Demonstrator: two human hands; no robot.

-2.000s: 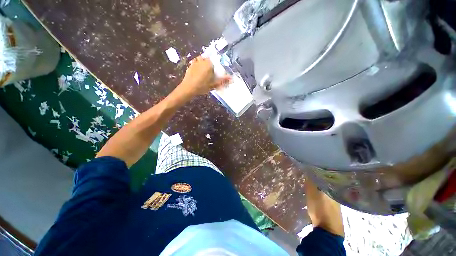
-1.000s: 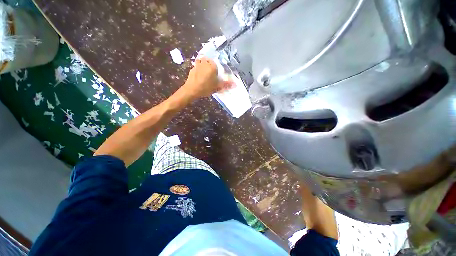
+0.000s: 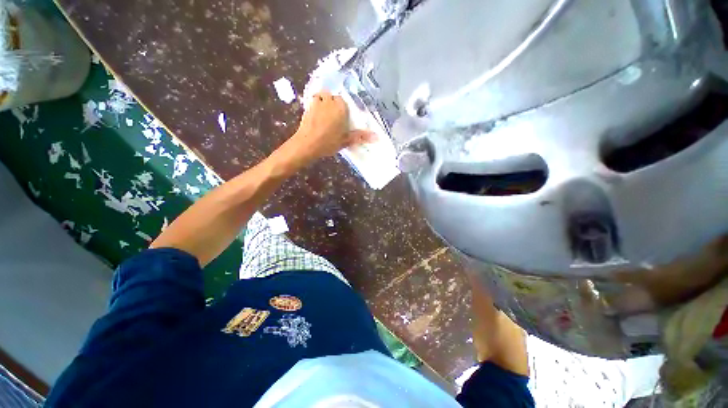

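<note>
The silver-grey motor housing of the cloth cutting machine (image 3: 511, 103) fills the right side. A small white fabric stack (image 3: 373, 163) lies on the table at the housing's left edge. My left hand (image 3: 326, 126) is bare and holds this stack, with its fingers on top and against its side. The stack's upper end meets the narrow grey-black stand beside the housing. My right forearm shows low at the right, but my right hand is hidden behind the motor housing.
The dark brown table (image 3: 231, 48) carries small white scraps (image 3: 284, 90). Green surface (image 3: 120, 171) littered with scraps lies below its left edge. A pale tub (image 3: 60, 68) stands at upper left. White patterned material (image 3: 571, 378) lies at lower right.
The motor housing has shifted slightly left against the stack. My right forearm has moved a little left. My left hand has stayed nearly still on the stack.
</note>
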